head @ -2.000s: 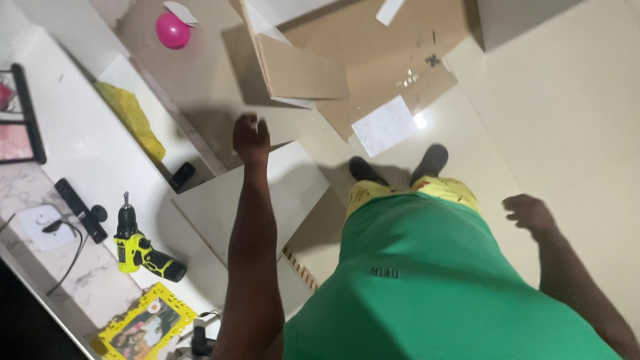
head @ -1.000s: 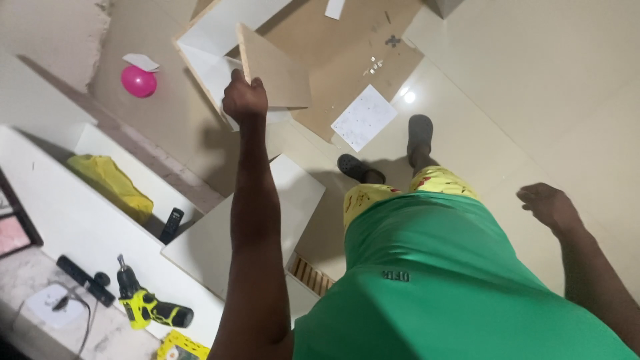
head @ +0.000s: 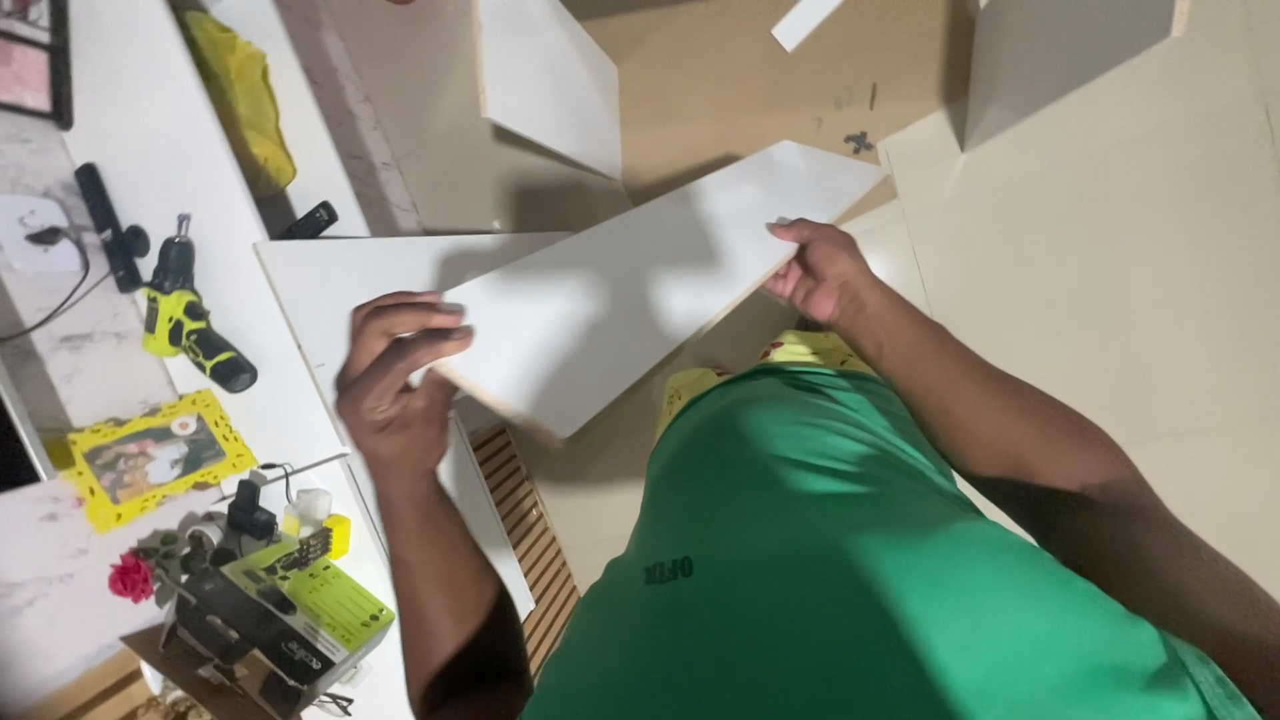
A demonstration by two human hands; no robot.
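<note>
A white rectangular board [head: 640, 290] with raw light-brown edges is held slantwise in front of my waist. My left hand [head: 400, 375] grips its near left end, fingers over the top face and thumb hidden below. My right hand [head: 820, 265] holds the long edge near the far right end, thumb on top and fingers beneath. Under the board's left part lies another white panel [head: 330, 290]. A yellow-green and black cordless drill [head: 190, 315] rests on the white surface left of my left hand.
White panels [head: 550, 80] [head: 1060, 60] stand on brown cardboard [head: 720, 80] on the tiled floor. At left are a black remote [head: 312, 220], yellow cloth [head: 240, 100], yellow picture frame [head: 160, 457], a tool box [head: 310, 610] and a red artificial-looking rose [head: 131, 577]. A slatted wooden piece [head: 525, 540] is below.
My left hand, earlier on a brown-faced panel farther forward, now grips the white board near my waist. My right hand, earlier empty at my side, has come in and taken hold of it too.
</note>
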